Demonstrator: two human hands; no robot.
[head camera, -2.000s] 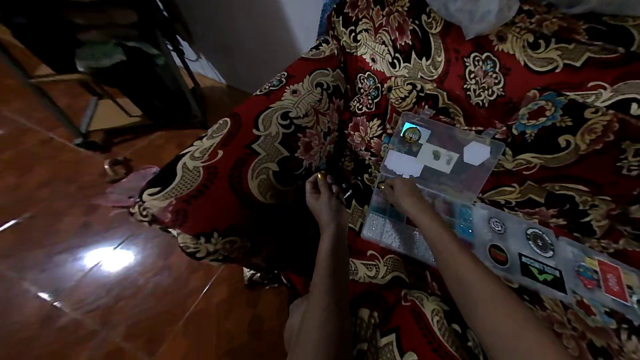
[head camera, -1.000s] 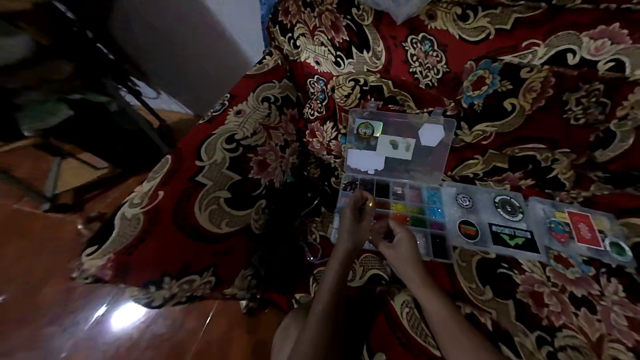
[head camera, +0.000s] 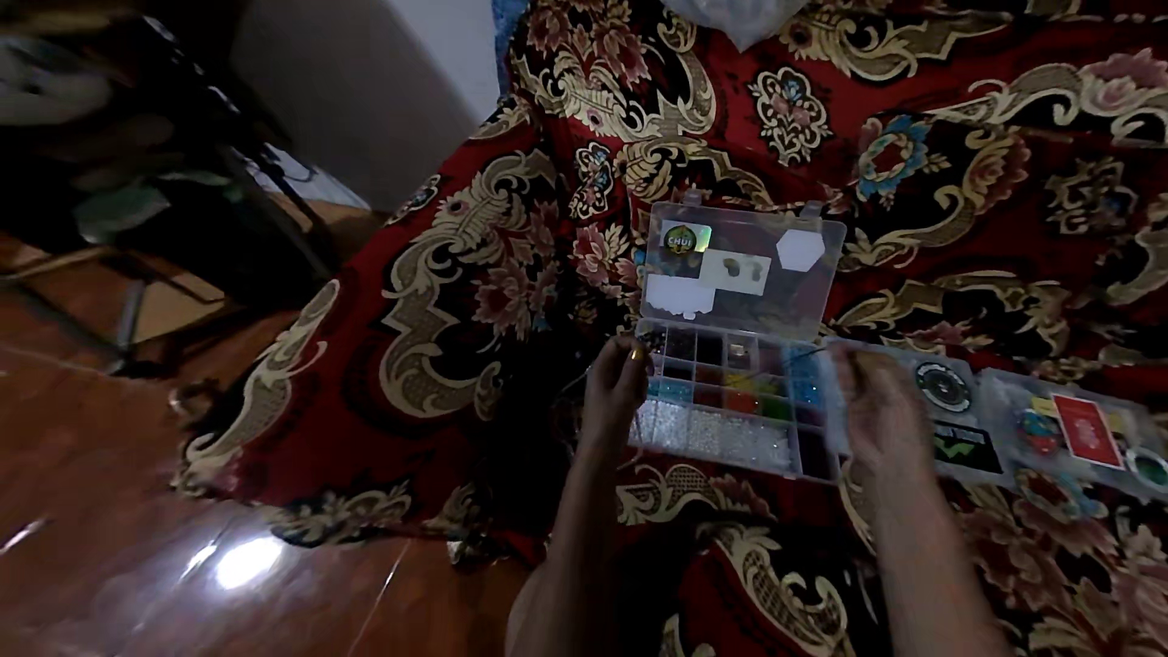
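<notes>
A clear plastic compartment box (head camera: 712, 433) of small beads in several colors lies with its lid (head camera: 803, 292) raised and stickers on it. At its left edge my left hand (head camera: 620, 374) has its fingers closed on what looks like a thin cord (head camera: 573, 411), faint in the dim light. My right hand (head camera: 871, 392), blurred, is over the box's right edge, beside the second case. A thin dark line runs from near its fingers over the compartments. Whether the right fingers pinch anything cannot be told.
Two further plastic cases, one with round stickers (head camera: 944, 388) and one with a red card (head camera: 1086, 431), lie to the right. Patterned red cloth (head camera: 456, 274) spreads beneath everything. A dark metal-framed stand (head camera: 132, 301) is on the tiled floor (head camera: 301, 584) at left; a plastic bag (head camera: 739, 18) lies at the top.
My hands were close together over the box a second ago; now they are wide apart, the right one moved to the right and the left one to the box's left edge.
</notes>
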